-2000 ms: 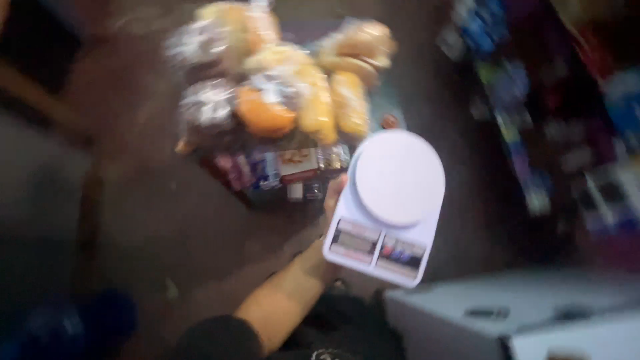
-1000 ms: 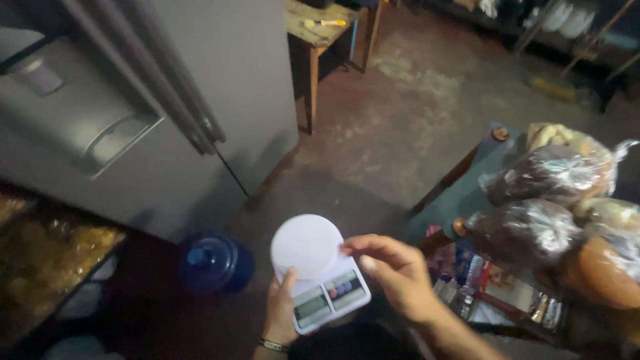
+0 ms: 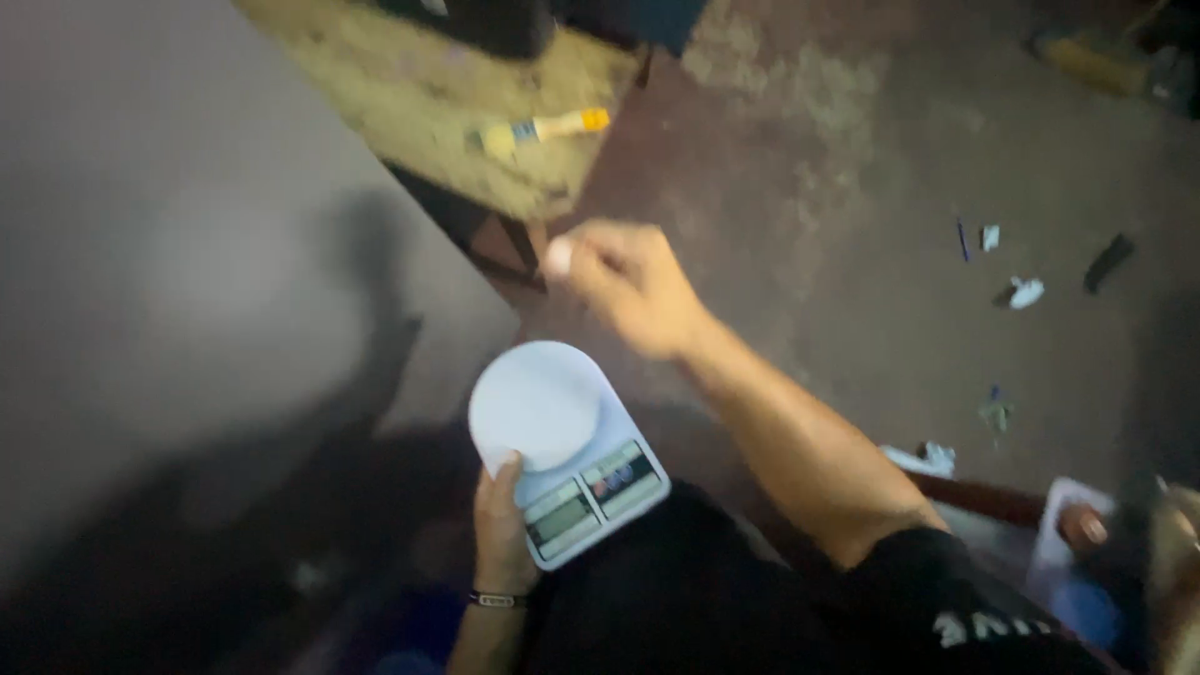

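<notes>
A white digital kitchen scale (image 3: pixel 567 455) with a round platform, a small display and a button panel is in my left hand (image 3: pixel 504 530). The thumb lies over the platform's edge and the wrist wears a dark bracelet. My right hand (image 3: pixel 623 286) is raised above and to the right of the scale, apart from it. Its fingers are curled and blurred, and whether they hold anything cannot be made out.
A large grey appliance surface (image 3: pixel 216 225) fills the left side. Beyond it stands a worn wooden table (image 3: pixel 553 183) with a paintbrush (image 3: pixel 548 128) on it. Small litter (image 3: pixel 1027 292) lies on the floor. The corner of a table (image 3: pixel 1069 525) is at lower right.
My right hand, near the scale's platform a second ago, is now raised away from it. The left hand still holds the scale. The view has swung strongly.
</notes>
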